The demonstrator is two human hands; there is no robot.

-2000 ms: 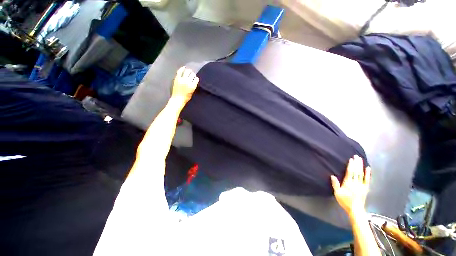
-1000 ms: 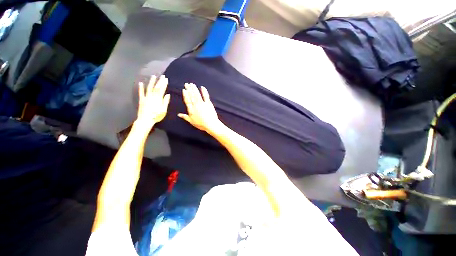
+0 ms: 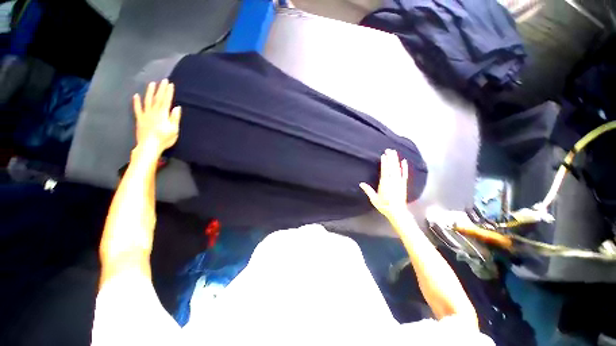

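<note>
A dark navy garment (image 3: pixel 270 132) lies stretched over the pad on the grey ironing table (image 3: pixel 101 135), with long seams running from upper left to lower right. My left hand (image 3: pixel 157 120) lies at the garment's left end, fingers spread, partly on the pad. My right hand (image 3: pixel 390 186) lies flat on the garment near its right end, fingers apart. Neither hand grips anything that I can see. The steam iron (image 3: pixel 466 236), with its orange-brown handle, rests at the table's right end, just right of my right forearm.
A blue bar (image 3: pixel 250 27) stands at the table's far edge. A crumpled navy garment pile (image 3: pixel 459 40) lies at the far right. A yellowish hose (image 3: pixel 564 165) runs up right from the iron. A red strip (image 3: pixel 213 232) hangs near the front edge. Dark cloth (image 3: pixel 54 243) fills the lower left.
My right hand has moved from beside my left hand across to the garment's right end. My left hand stays at the left end. The view has shifted, so the table sits further left.
</note>
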